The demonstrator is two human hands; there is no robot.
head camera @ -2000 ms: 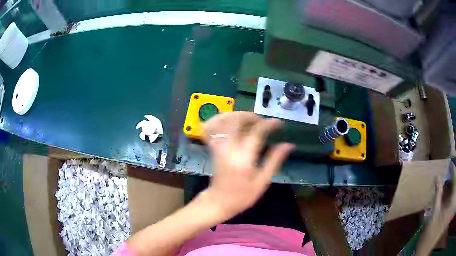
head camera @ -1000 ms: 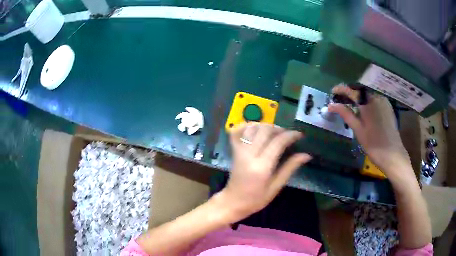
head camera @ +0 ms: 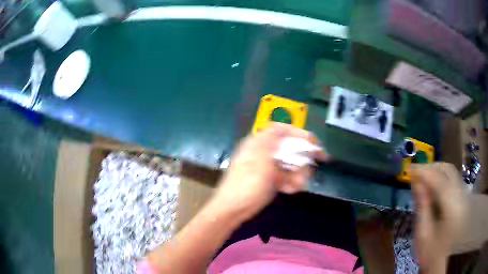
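Note:
My left hand (head camera: 262,166) is bare and blurred, in front of the left yellow button box (head camera: 280,111). It holds a white bladed part (head camera: 295,152) between its fingers. My right hand (head camera: 442,195) is strongly blurred, at the near edge of the right yellow button box (head camera: 423,156); whether it holds anything cannot be told. A short stack of metal rings (head camera: 409,147) stands beside the green button there. The silver fixture plate (head camera: 359,115) has a round post under the dark press ram; whether a ring sits on it is unclear.
The green press body with a white label (head camera: 428,88) stands at upper right. A carton with shiny rings (head camera: 471,163) is at far right. Boxes of white parts (head camera: 134,214) lie below the bench. A white oval disc (head camera: 71,74) lies far left.
My right hand has moved from the fixture to the right button box. The white part that lay on the bench is gone from there, and my left hand now holds a white part.

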